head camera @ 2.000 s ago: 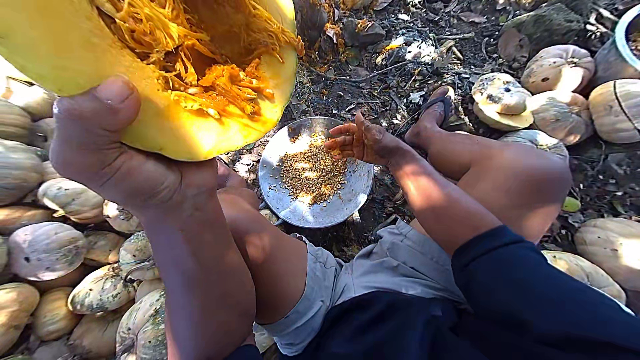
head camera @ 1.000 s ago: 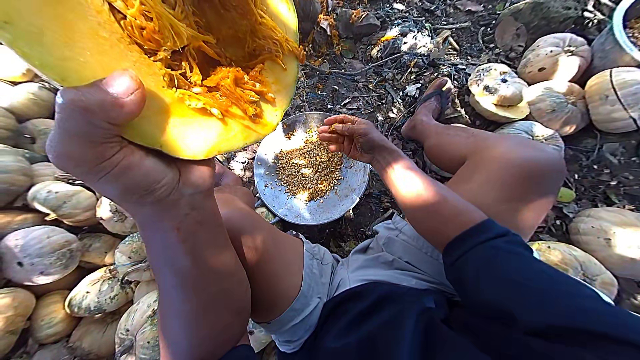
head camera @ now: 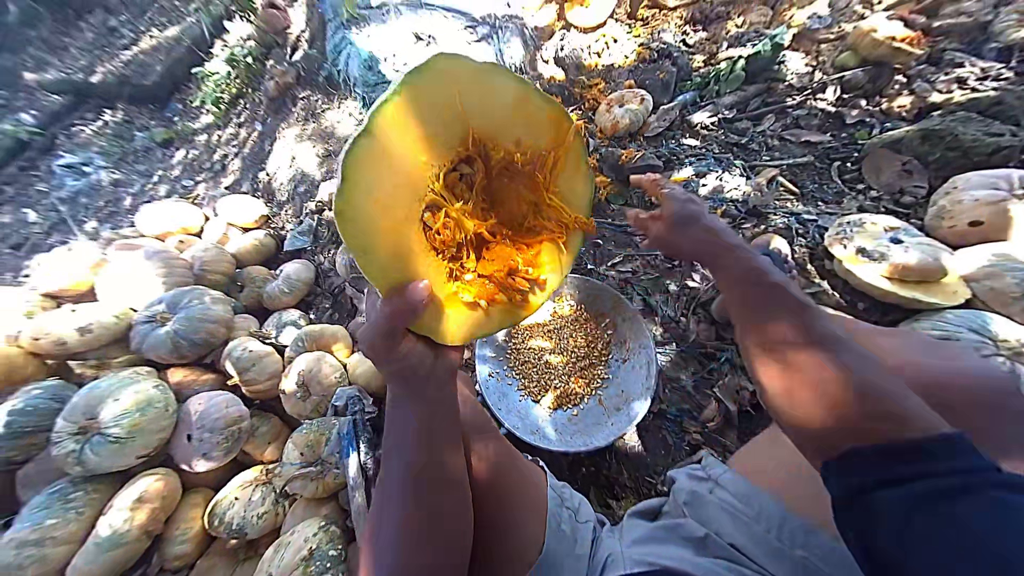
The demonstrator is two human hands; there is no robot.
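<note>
My left hand [head camera: 412, 332] grips the lower rim of a halved pumpkin [head camera: 400, 200], with the cut yellow face toward me. Orange stringy pulp [head camera: 496, 216] with some seeds lines its hollow. To the right of the pumpkin, my right hand [head camera: 672, 216] hangs in the air with fingers apart, holding nothing. Below the pumpkin, a round metal basin [head camera: 528, 424] rests on the ground between my legs. A heap of pumpkin seeds [head camera: 564, 356] lies in it; the pumpkin hides part of its upper left edge.
A large pile of whole pumpkins [head camera: 184, 324] lies at the left. More pumpkins [head camera: 980, 208] and a cut piece [head camera: 896, 260] lie at the right. Leaf litter, twigs and a rock [head camera: 952, 144] cover the ground ahead. A tool with a blue part [head camera: 352, 448] stands beside my left forearm.
The view has swung to the left. The pumpkin half shows whole now, and my right hand has moved from above the basin's right side out toward the pumpkin's right edge, fingers spread.
</note>
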